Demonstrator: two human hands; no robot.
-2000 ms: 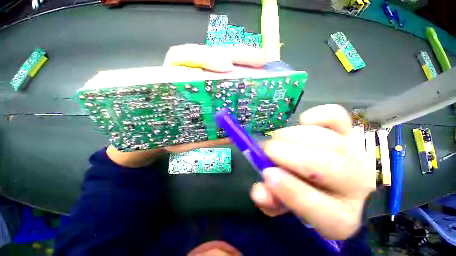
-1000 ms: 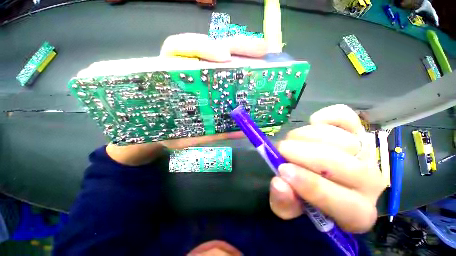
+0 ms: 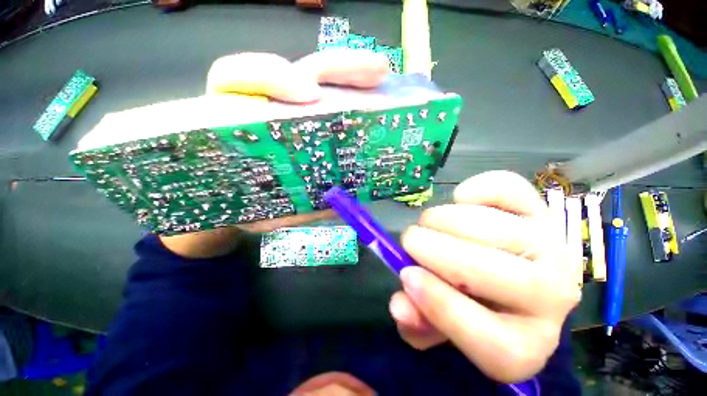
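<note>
A green power supply board (image 3: 209, 174) is held up in front of me, its soldered face towards the camera and tilted. My left hand (image 3: 298, 76) is shut on it; fingers show over the top edge, the rest is mostly hidden behind the board. My right hand (image 3: 488, 271) holds a purple marker pen (image 3: 368, 232). The pen's upper end is over the lower middle of the soldered face; I cannot tell whether it touches. A flat pale white-green board (image 3: 308, 247) lies below the held board, near my body.
Several green boards (image 3: 335, 32) lie at the far middle beside a yellow-green bar (image 3: 416, 39). Separate boards lie at left (image 3: 65, 105) and right (image 3: 566, 78). A slanting grey post (image 3: 643, 147), boards on their sides (image 3: 574, 232) and a blue tool (image 3: 615, 263) stand at right.
The held board has moved left, with its left end lower. The pen end has moved left and down across its face. The separate boards at left and right have shifted rightwards.
</note>
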